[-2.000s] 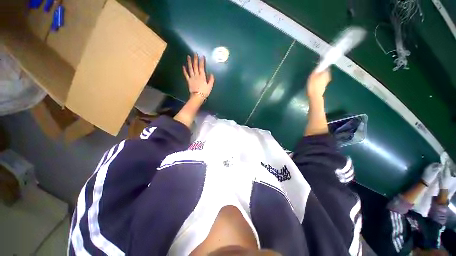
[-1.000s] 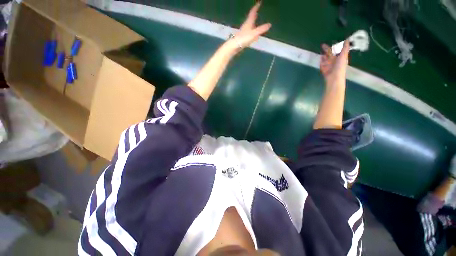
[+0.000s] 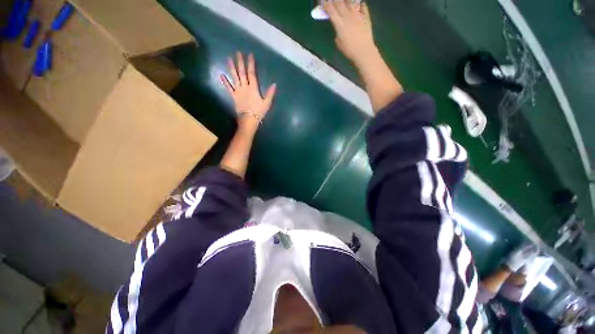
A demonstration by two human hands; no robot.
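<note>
My left hand (image 3: 246,91) lies with fingers spread on the green ledge (image 3: 297,111) and holds nothing. My right hand (image 3: 351,26) reaches over the belt at the top edge of the view. Its fingers are on a small white piece (image 3: 319,12), of which only an end shows; the rest is hidden by the hand or cut off. A white housing (image 3: 468,112) with an open-looking wide end lies loose on the green conveyor belt to the right.
A pale metal rail (image 3: 313,64) runs between ledge and belt. Thin pale strands (image 3: 506,124) and a dark item (image 3: 481,69) lie on the belt. An open carton (image 3: 137,156) with blue pieces (image 3: 43,59) stands left. Another person's gloved hands (image 3: 522,258) show lower right.
My left hand has come back from the rail onto the ledge. My right hand has moved left and farther out over the belt. The white housing it held is no longer there; one now lies on the belt.
</note>
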